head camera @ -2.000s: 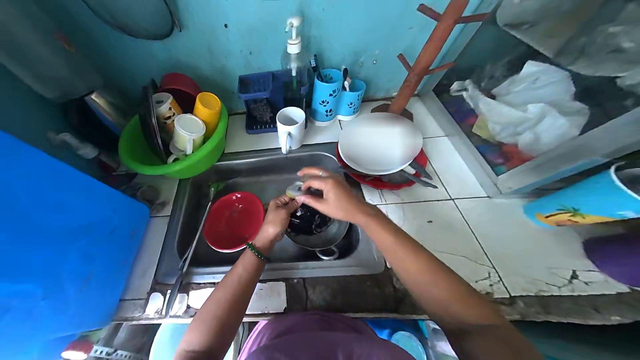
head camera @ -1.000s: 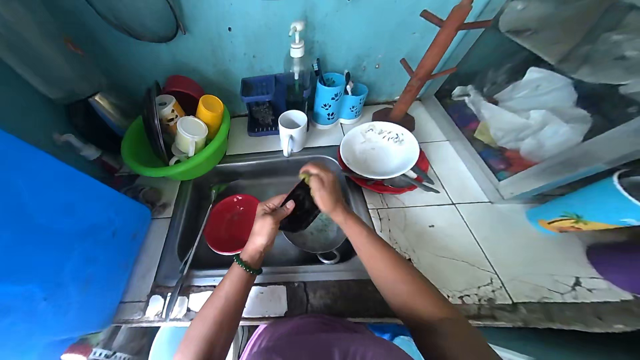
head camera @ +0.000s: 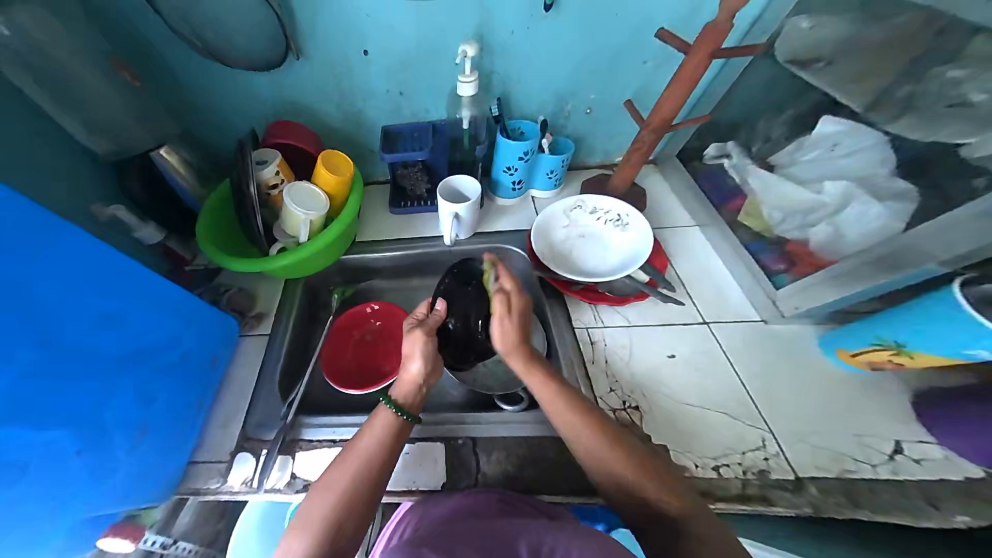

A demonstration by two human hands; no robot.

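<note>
A dark, glossy bowl (head camera: 463, 314) is tilted up over the steel sink (head camera: 372, 267). My left hand (head camera: 421, 345) grips its left edge, thumb on the near face. At the bowl's right side, my right hand (head camera: 508, 314) presses a yellow-green sponge (head camera: 490, 277) against it; most of the sponge is hidden by the fingers. Below the hands a metal pan (head camera: 496, 376) with a loop handle lies in the sink. A red bowl (head camera: 363, 347) sits to the left of my left hand, beside a long-handled utensil (head camera: 308, 372) leaning over the sink's front edge.
A green basin (head camera: 283, 263) of cups stands at the back left. Behind the sink are a white mug (head camera: 458, 205), a pump bottle (head camera: 465, 116) and blue toothbrush holders (head camera: 513, 163). A white plate (head camera: 592, 236) rests on red dishware at right, near a wooden rack (head camera: 666, 101).
The dark bowl has turned more upright between my hands, showing a broad face. My right hand has moved from its top to its right side.
</note>
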